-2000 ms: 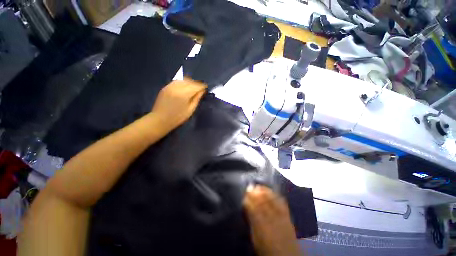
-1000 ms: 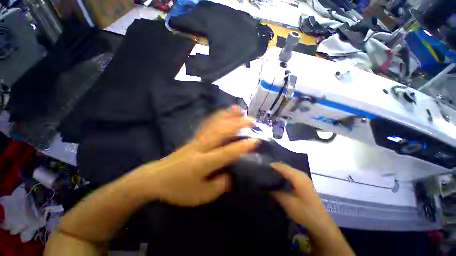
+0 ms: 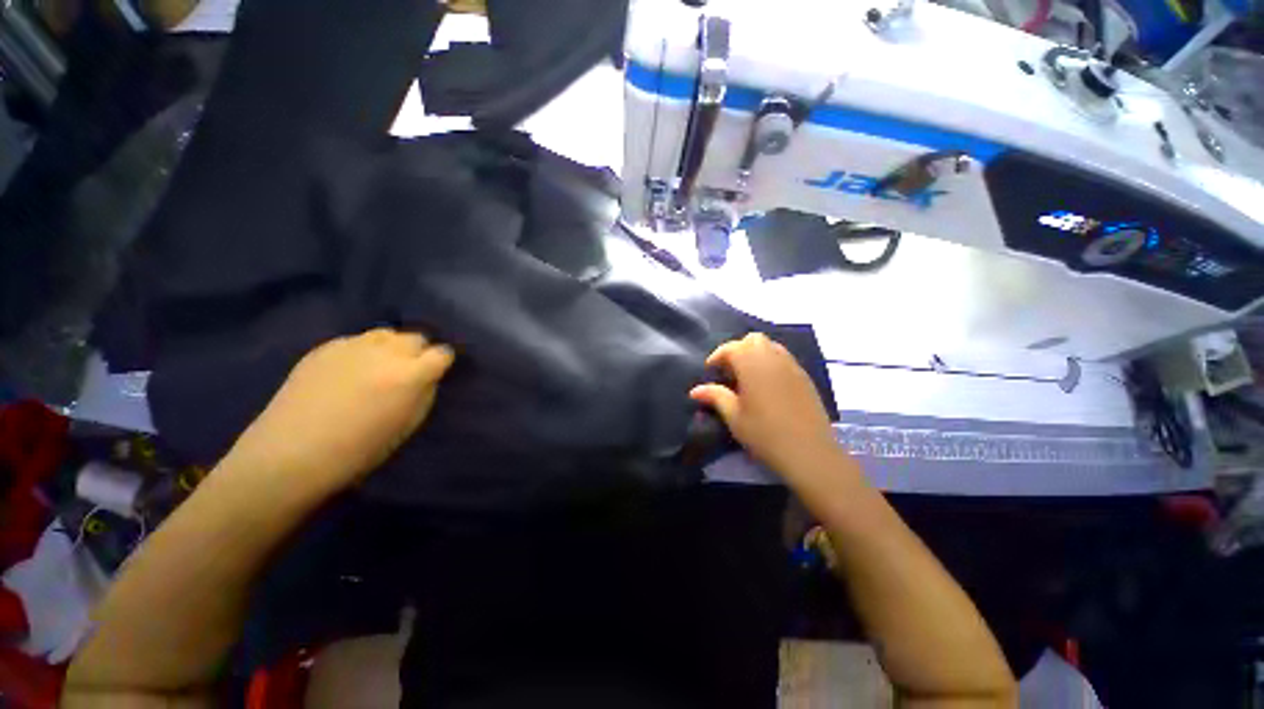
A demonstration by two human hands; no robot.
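Note:
The black garment panel [image 3: 534,339] lies rumpled on the table in front of the white sewing machine [image 3: 859,139] with blue "JACK" lettering. Its upper right part is at the lit needle area [image 3: 672,229]. My left hand [image 3: 367,395] is closed on the panel's left part, fingertips hidden in a fold. My right hand [image 3: 762,395] pinches the panel's right edge between thumb and fingers, below and right of the needle area. Whether the needle is in the cloth cannot be told.
A stack of black cut panels [image 3: 298,83] lies at left, smaller black pieces [image 3: 534,63] behind. A black handle loop [image 3: 871,247] lies under the machine arm. Ruler tape [image 3: 998,446] runs along the front edge. A white thread spool [image 3: 108,485] is at lower left. The control panel [image 3: 1109,243] is lit.
The view has shifted, bringing the machine higher in the picture. My left hand has moved left, away from the needle area, and the hands are now wide apart. The panel is spread more between them.

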